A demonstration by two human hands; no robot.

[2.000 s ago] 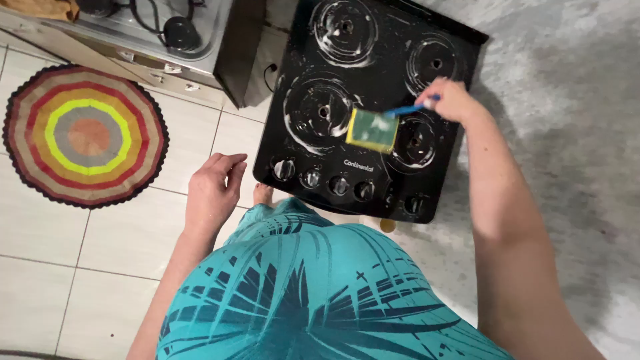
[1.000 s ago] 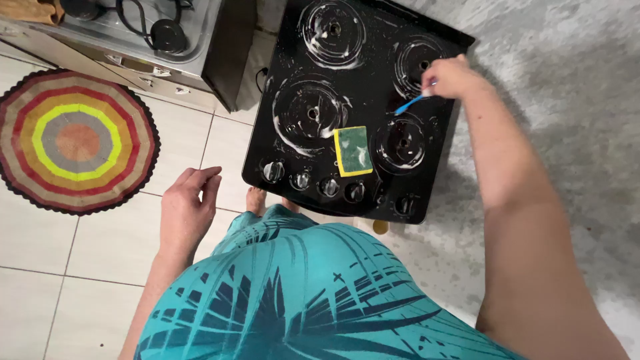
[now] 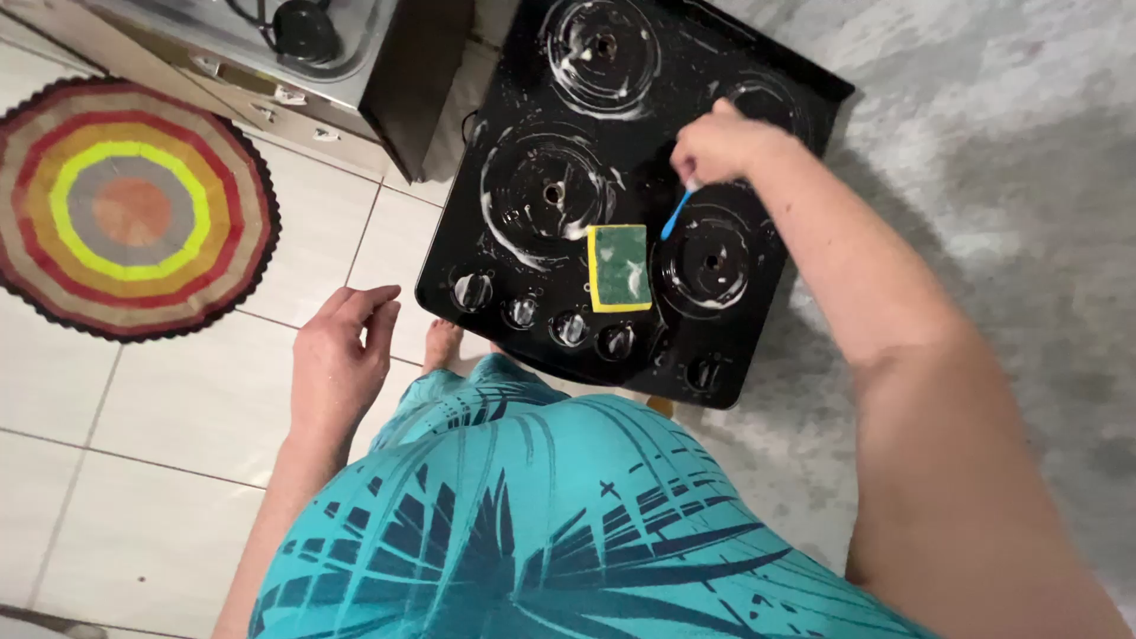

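Over the right side of a black stovetop [image 3: 652, 160], my right hand [image 3: 723, 146] grips a thin blue plastic handle [image 3: 677, 216], perhaps a brush; its other end is hidden by the hand. A green and yellow scouring sponge [image 3: 619, 269] lies near the front knobs, apart from both hands. White suds streak the burner recesses and the control knobs [image 3: 568, 328]. My left hand [image 3: 344, 355] hangs to the left of the stove, fingers bent and holding nothing, with a small gap between thumb and fingers.
A round striped rug [image 3: 133, 209] lies on the tiled floor at left. Behind it stands a cabinet with drawers [image 3: 266, 98] below a metal surface holding a black burner part [image 3: 304, 31]. A grey mottled wall or surface [image 3: 1021, 177] borders the stove on the right.
Two seconds ago the sponge was farther right, by the right front burner and the blue handle; it now lies left of that burner. My right hand has moved about over the right burners with the blue handle.
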